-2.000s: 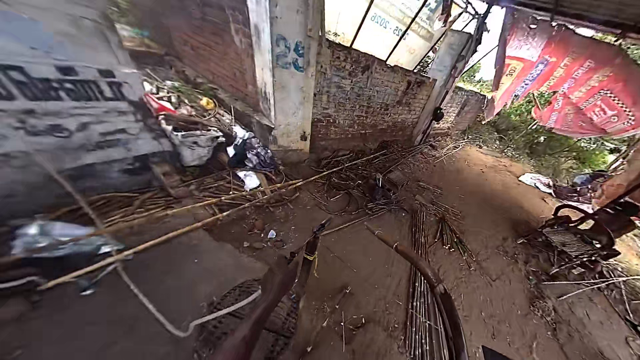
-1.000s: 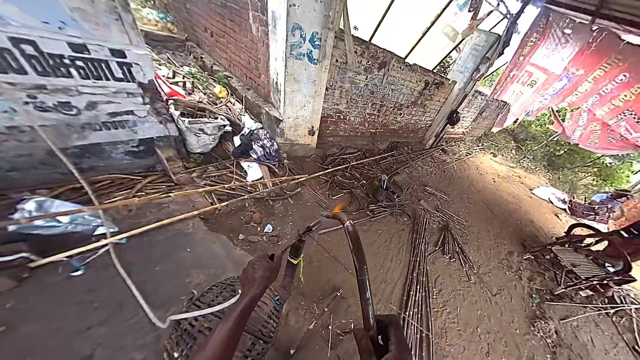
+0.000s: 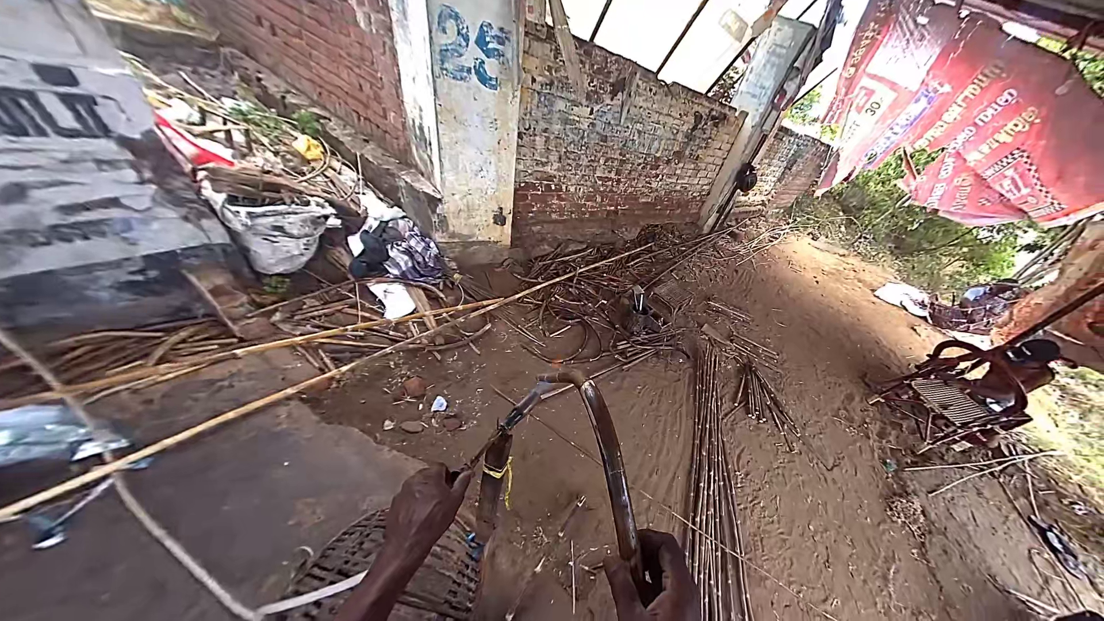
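My right hand point(image 3: 651, 573) grips the lower end of a bent brown cane pole point(image 3: 611, 457), whose curved top meets a metal nozzle point(image 3: 524, 405). My left hand point(image 3: 427, 509) is closed on a thin dark rod or handle point(image 3: 483, 448) beside that nozzle. Just right of the left hand stands an upright post point(image 3: 490, 487) with a yellow tie point(image 3: 498, 472) around it. A woven slatted seat or basket point(image 3: 440, 561) lies below my left forearm. Whether the nozzle's flame still burns is hard to tell.
Long thin poles point(image 3: 345, 366) cross the left side. A bundle of straight canes point(image 3: 709, 483) lies on the dirt floor, with heaped canes point(image 3: 595, 293) near the brick wall point(image 3: 621, 147). A cane chair point(image 3: 957, 397) stands right. A rope point(image 3: 164, 535) hangs at left.
The cane's upper end, apart from the post two seconds ago, is now bent over beside the nozzle. An orange flame showed there one second ago.
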